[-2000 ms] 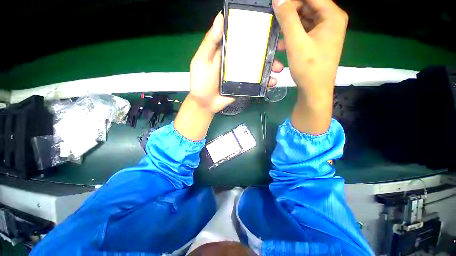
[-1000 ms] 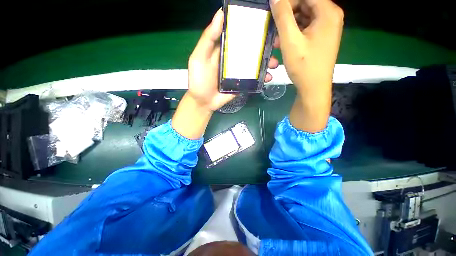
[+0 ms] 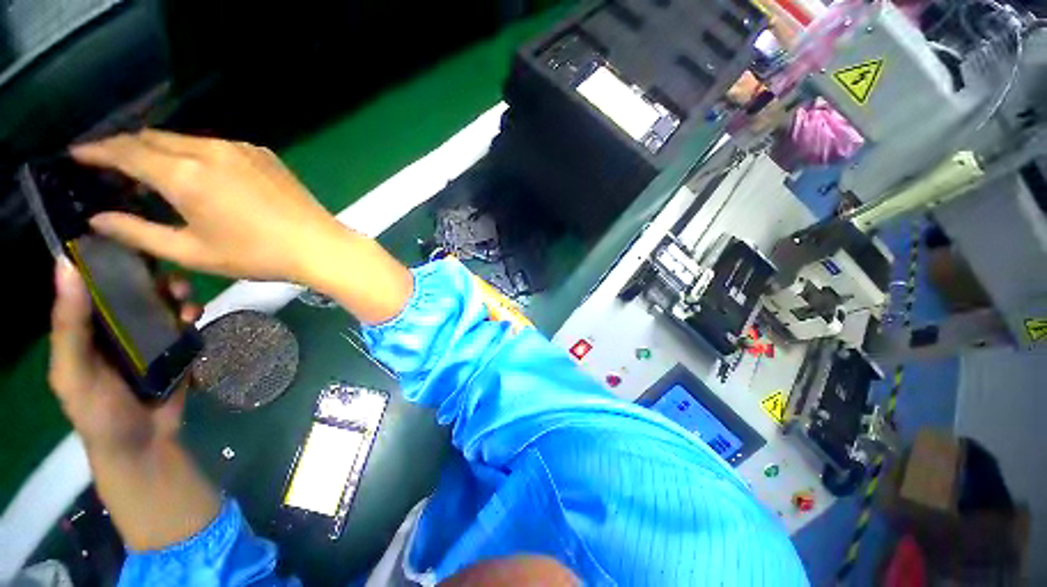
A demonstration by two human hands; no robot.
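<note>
My left hand (image 3: 109,401) holds an open phone (image 3: 121,287) at the far left, raised above the bench and tilted. Its grey battery with a yellow edge shows. My right hand (image 3: 207,206) reaches over the phone's upper part, fingers spread and touching or close to it; whether it grips anything is hidden. A second open phone (image 3: 336,462) with a pale battery lies flat on the dark green mat (image 3: 247,453). A round speckled disc (image 3: 245,359) lies between the held phone and the second phone.
A black foam tray (image 3: 689,52) holds a phone (image 3: 626,106) at the upper right. Right of the bench stands a press machine with a blue touchscreen (image 3: 698,415), buttons and warning triangles. Dark parts (image 3: 468,233) lie beyond my right sleeve. A white-edged green conveyor (image 3: 431,172) runs diagonally.
The view has swung right and tilted, bringing the machine and tray into sight. The held phone now appears at far left. My right fingers have spread over its upper part.
</note>
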